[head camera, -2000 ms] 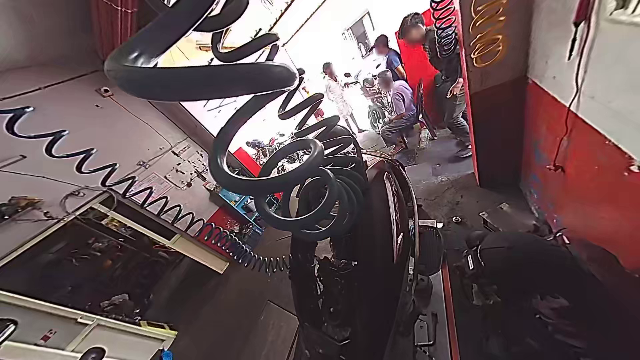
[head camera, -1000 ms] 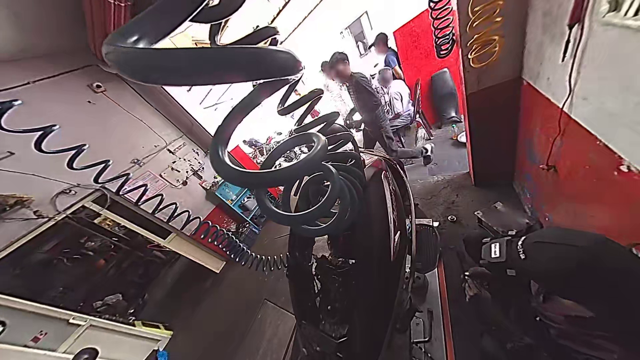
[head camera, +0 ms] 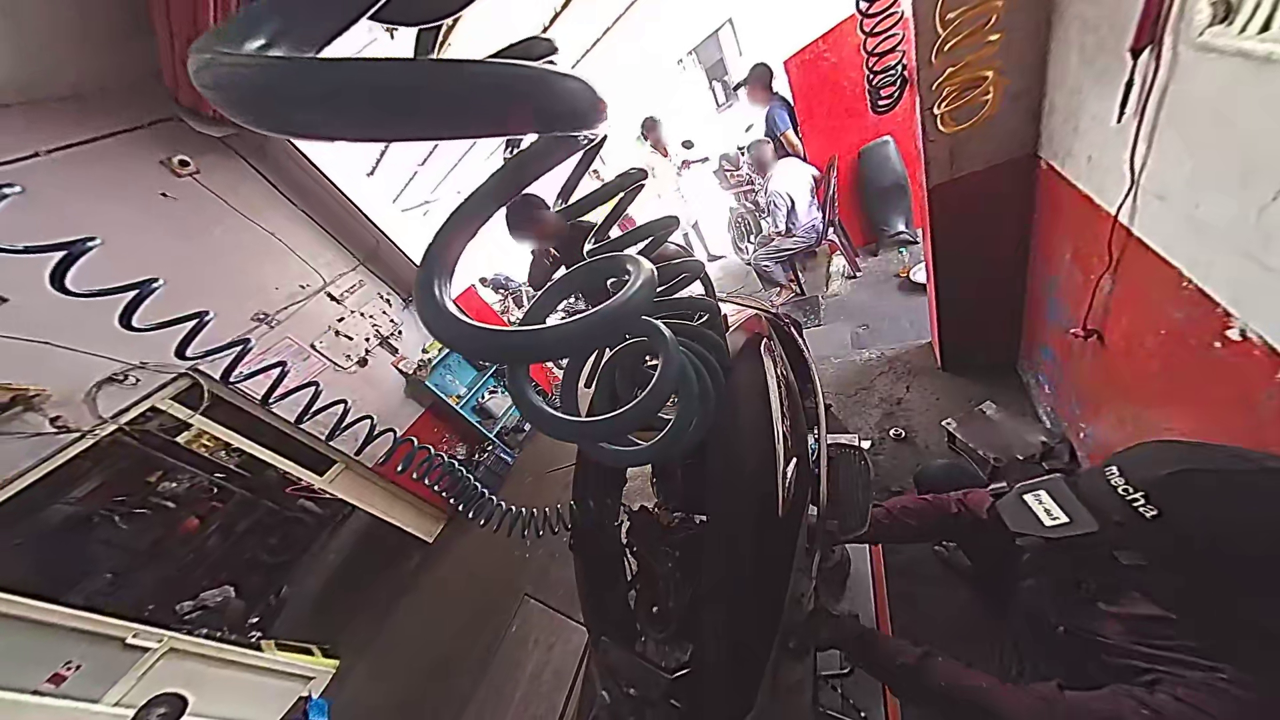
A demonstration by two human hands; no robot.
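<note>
Neither of my hands is in view. A dark motorcycle (head camera: 750, 500) stands upright in the lower middle, partly behind a thick black coiled hose (head camera: 400, 98) that hangs close to the camera. At the right, a co-worker (head camera: 1150, 560) in a black cap and dark clothing leans over beside the motorcycle. One forearm, in a maroon sleeve (head camera: 930, 518), reaches to the motorcycle's side near a black ribbed part (head camera: 848, 488). The co-worker's other arm stretches toward its lower side. What those hands hold is too dark to tell.
A thinner coiled hose (head camera: 270, 385) runs across the left. Lower left is a framed glass cabinet or window (head camera: 150, 655); beyond is a blue shelf (head camera: 462, 378). Metal parts (head camera: 990, 435) lie on the floor by the red-and-white wall (head camera: 1150, 290). Several people are near the bright doorway, one seated (head camera: 790, 205).
A person in dark clothes has moved from the doorway's middle to the left, behind the coiled hose. The co-worker's arms at the right now reach farther toward the motorcycle.
</note>
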